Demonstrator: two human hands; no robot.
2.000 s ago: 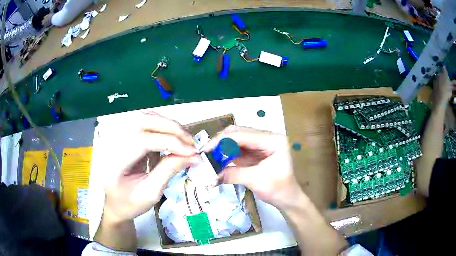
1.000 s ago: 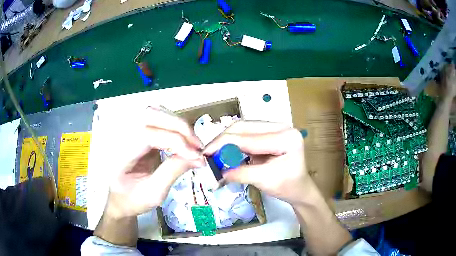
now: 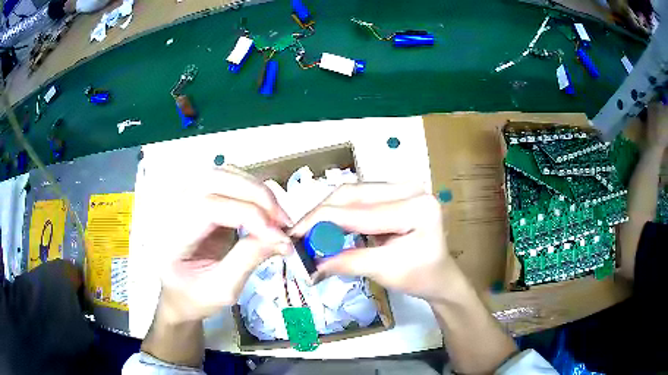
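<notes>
My right hand (image 3: 388, 238) holds a blue battery cell (image 3: 324, 240) with its round end turned up to me. A white pad with a dark edge (image 3: 302, 258) is on the cell's left side. The fingertips of my left hand (image 3: 227, 245) are pinched at the pad's upper edge; whether they grip a backing paper cannot be told. Thin red and dark wires run down from the cell to a small green circuit board (image 3: 300, 327), which hangs over the near side of an open carton (image 3: 387, 311) heaped with white paper scraps (image 3: 344, 304).
A green belt (image 3: 395, 80) crosses the far side, bearing wired blue cells (image 3: 414, 39). A carton of green circuit board panels (image 3: 564, 220) stands at right, beside another person's arm (image 3: 641, 183). Yellow printed sheets (image 3: 110, 249) lie at left. A dark sleeve shows at lower left.
The cells on the belt have moved left. My hands stay together at the pad over the carton, and the cell has shifted slightly left. The green board still hangs below.
</notes>
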